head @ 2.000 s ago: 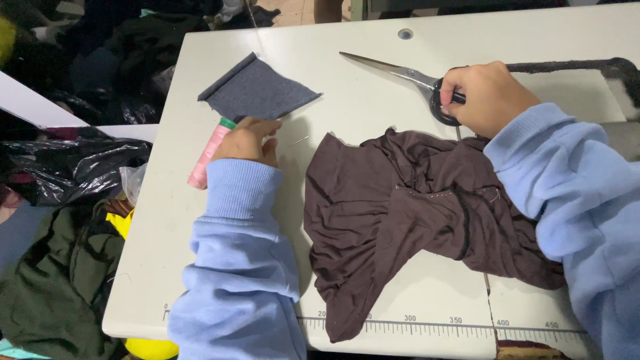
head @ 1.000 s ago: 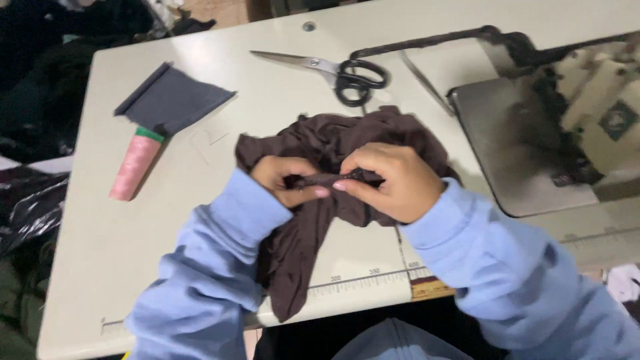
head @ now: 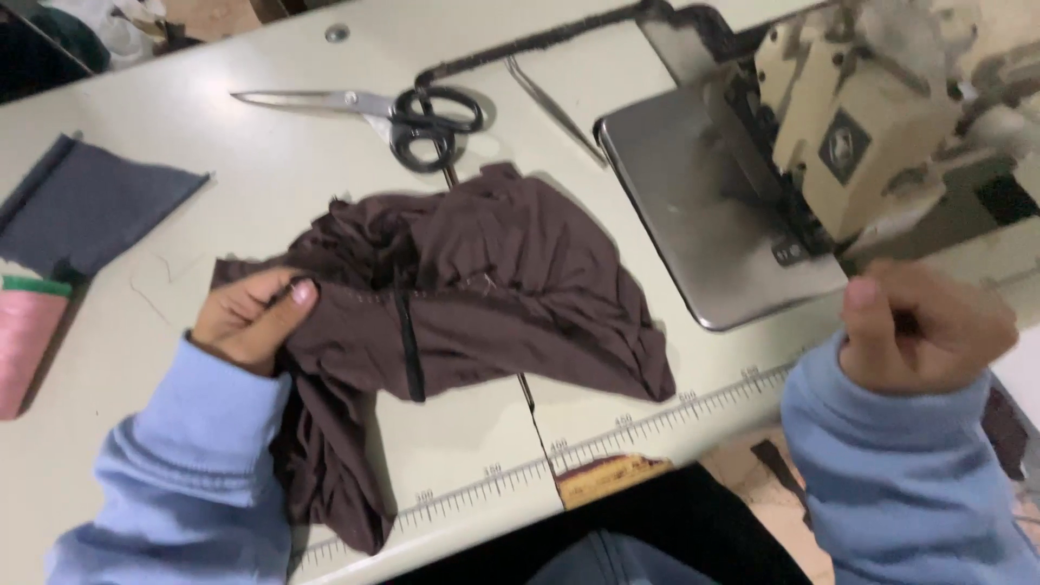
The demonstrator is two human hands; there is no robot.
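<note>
Bunched dark brown fabric (head: 520, 236) lies on the white sewing table, with a line of light stitches and a narrow black strip (head: 410, 341) across it. My left hand (head: 252, 317) pinches the fabric at its left end between thumb and fingers. My right hand (head: 926, 325) is raised at the right, apart from the fabric, near the sewing machine's metal plate. Its fingers are curled; whether anything small is inside them cannot be told. Beyond the fabric lie black-handled scissors (head: 422, 122), blades to the left, and metal tweezers (head: 556, 110).
A sewing machine (head: 861, 122) with a metal plate (head: 707, 211) stands at the right. A dark grey cloth piece (head: 97, 203) and a pink thread cone (head: 28, 341) lie at the left. A printed ruler (head: 496, 479) runs along the front edge, which is chipped.
My right hand has left the scissors, gripped the fabric with my left hand, and then moved away to the right. My left hand has gone from beside the thread cone to the fabric. The view has shifted.
</note>
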